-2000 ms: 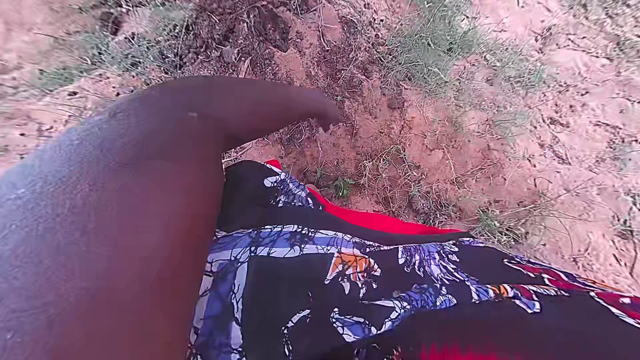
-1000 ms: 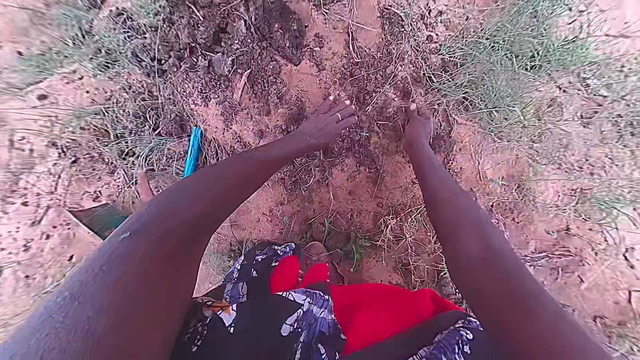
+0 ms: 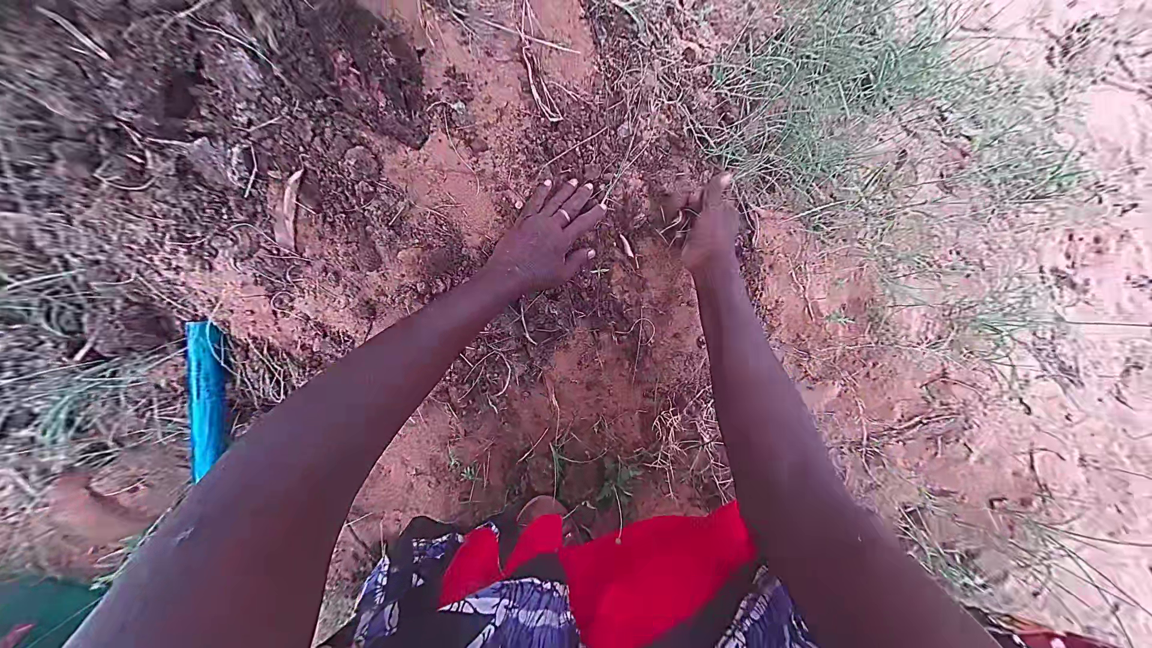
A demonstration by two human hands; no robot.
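Observation:
My left hand (image 3: 547, 238), with a ring on one finger, lies palm down on loose dark soil (image 3: 585, 144), its fingers spread and nothing in its grip. To its right, my right hand (image 3: 713, 225) is low at the ground beside a tuft of green grass (image 3: 810, 108). Its fingers are partly bent and blurred among dry stalks, so whether it holds any of them cannot be told. A small pale dry leaf (image 3: 627, 247) lies between the hands.
A blue rod-like thing (image 3: 206, 396) stands out at the left, beside my left forearm. Dark clods (image 3: 360, 81) lie at the upper left, with a dry husk-like piece (image 3: 287, 211) near them. Patterned cloth with red (image 3: 648, 567) covers my lap. Something dark green (image 3: 45, 607) shows at the lower left corner.
Two seconds ago only one arm showed over the cloth; one second ago both hands were at the soil, as they are now. The view has shifted, and the blue thing sits lower in it.

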